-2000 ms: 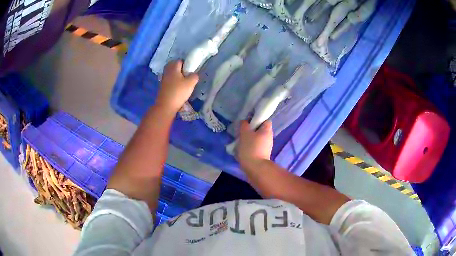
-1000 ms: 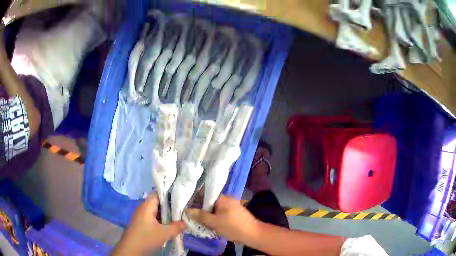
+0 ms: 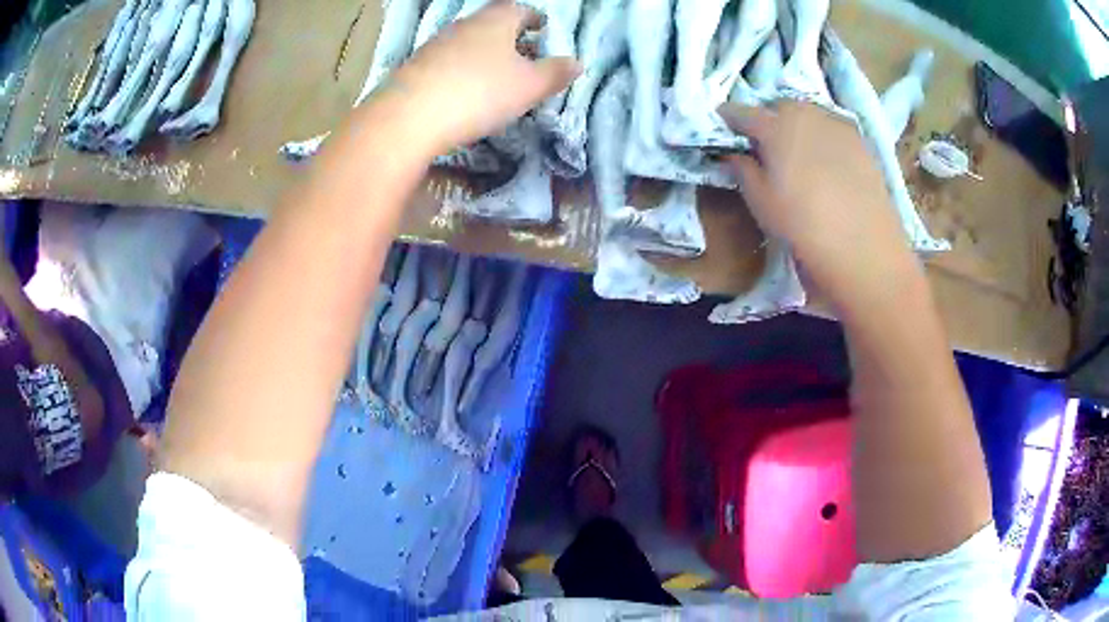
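Observation:
Many pale grey-white moulded legs with feet (image 3: 651, 85) lie in a heap on the cardboard-covered table (image 3: 1009, 280), several feet hanging over its front edge. My left hand (image 3: 487, 79) is over the left part of the heap, thumb and fingers apart, with no leg seen in its grasp. My right hand (image 3: 797, 164) is at the right part, its fingertips against a foot; whether they grip it is hidden.
A blue crate (image 3: 517, 425) below the table holds legs and a speckled liner. A red stool (image 3: 797, 498) is under my right arm. More legs (image 3: 170, 61) lie at the table's far left. A white dish (image 3: 943, 158) and dark phone (image 3: 1022, 109) are at right. A person (image 3: 61, 401) is at left.
The view has swung from the crate up to the table. The legs my hands held over the crate are no longer distinguishable; both hands are now at the heap on the table.

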